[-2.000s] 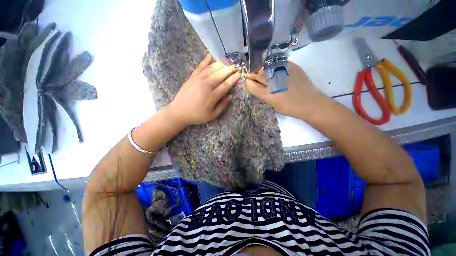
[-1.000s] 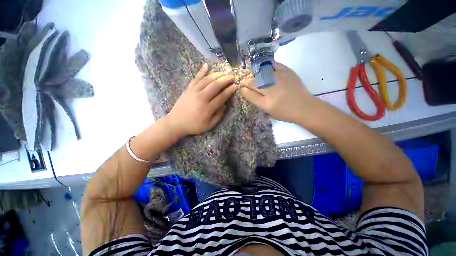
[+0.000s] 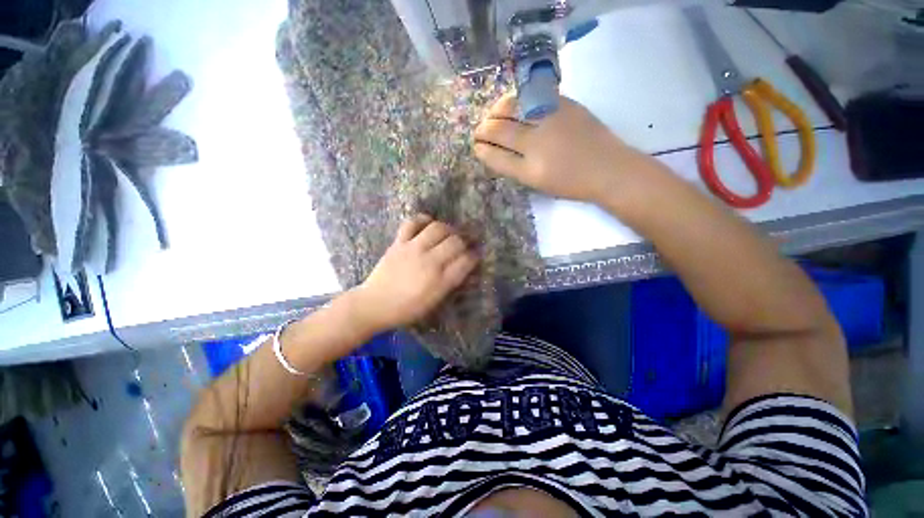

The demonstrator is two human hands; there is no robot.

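Note:
A grey-brown, flecked, fuzzy fabric piece (image 3: 365, 132) lies on the white table, under the sewing machine head (image 3: 446, 22), and hangs over the front edge. My left hand (image 3: 424, 271) is bare and grips a gathered fold of the fabric near the table's front edge, fingers curled. My right hand (image 3: 542, 152) rests at the fabric's right edge, fingertips just below the presser foot area, holding that edge. The small grey-blue block (image 3: 537, 86) covers part of my right fingers. The needle point cannot be made out.
Fanned grey cut pieces with white layers (image 3: 71, 162) lie at left. Scissors with red and yellow-orange handles (image 3: 738, 142), a thin dark-handled tool (image 3: 816, 91) and a dark flat object (image 3: 886, 137) lie at right. Blue bins (image 3: 677, 349) and a fabric bundle (image 3: 322, 430) are below the table edge.
My left hand has moved from beside the needle down towards the front edge and now grips a fold there. My right hand stays near the needle. The view has shifted, with the machine higher in frame.

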